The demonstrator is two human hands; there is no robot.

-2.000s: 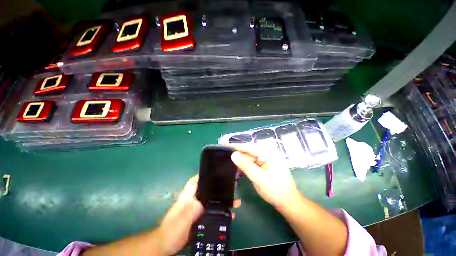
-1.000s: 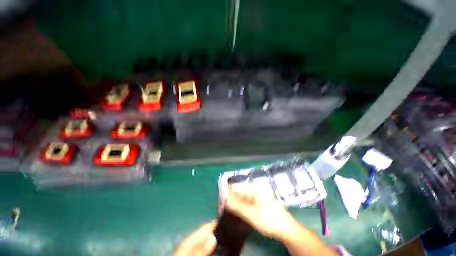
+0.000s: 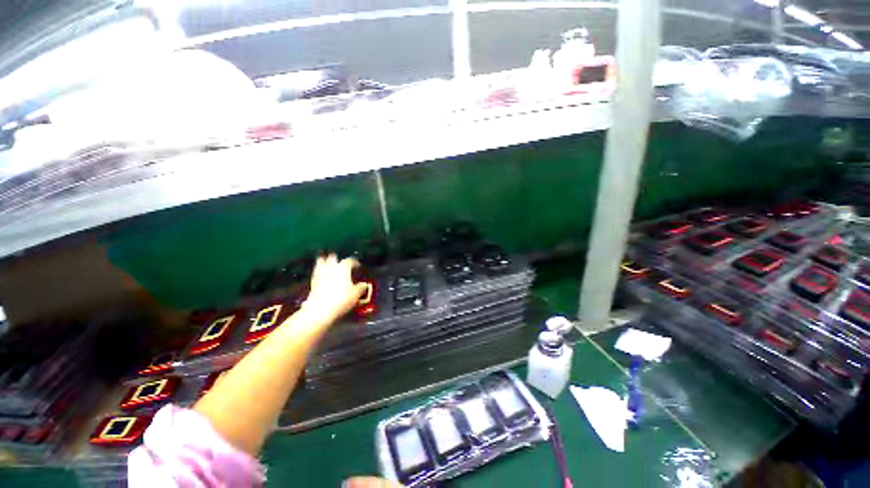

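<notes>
My left hand [image 3: 334, 284] reaches out over the tall stack of clear phone trays [image 3: 429, 329], its fingers at the dark phones in the back row. A red housing [image 3: 365, 299] is partly visible just below the fingers. Whether the hand grips anything cannot be told. My right hand [image 3: 372, 483] shows only as a small piece of skin at the bottom edge, the rest cut off. The black flip phone is not in view. The lens tray [image 3: 465, 427] lies on the green bench with a row of dark-bordered lenses.
A white bottle [image 3: 550, 364] stands beside the post [image 3: 620, 172]. Right of it lie a white wipe [image 3: 603, 416], a blue tool [image 3: 634, 389] and clear film scraps. Pink tweezers [image 3: 559, 457] lie beside the lens tray. Stacked trays of red phones [image 3: 758, 262] fill the right. A shelf crosses above.
The view has lifted, showing the shelf. My left hand has left the black phone and reached up to the tray stack. My right hand and the phone have dropped out at the bottom.
</notes>
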